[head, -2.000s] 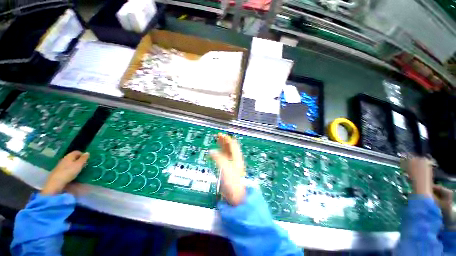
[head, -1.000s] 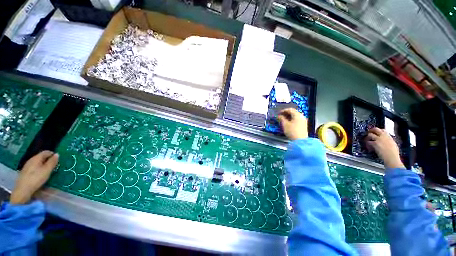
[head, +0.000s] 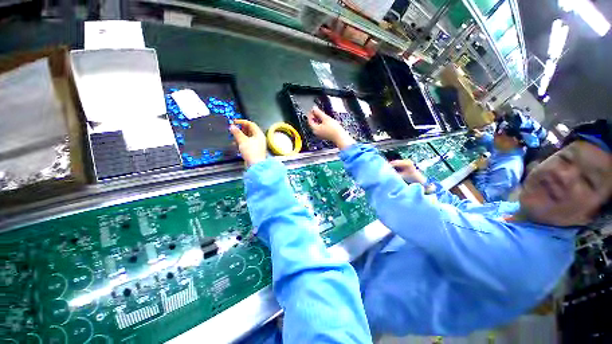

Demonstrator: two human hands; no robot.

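My right hand (head: 249,140) is at the right edge of the black tray (head: 239,101) that holds small blue disc components (head: 201,158). Its thumb and finger are pinched, with what looks like a small blue piece at the tips. My left hand is not in view. The green printed circuit board (head: 171,235) lies on the conveyor at the lower left, partly behind my right sleeve. A dark rectangular component (head: 210,247) stands on it.
Dark blocks (head: 127,154) and white paper lie left of the tray, then a cardboard box (head: 75,127). A yellow tape roll (head: 284,139) is right of my hand. A person in blue sits close on the right, one hand (head: 327,127) over the black parts trays (head: 288,101).
The view has swung right, bringing in the neighbouring people and leaving my left hand out. My right hand has moved from over the blue parts to the tray's right edge.
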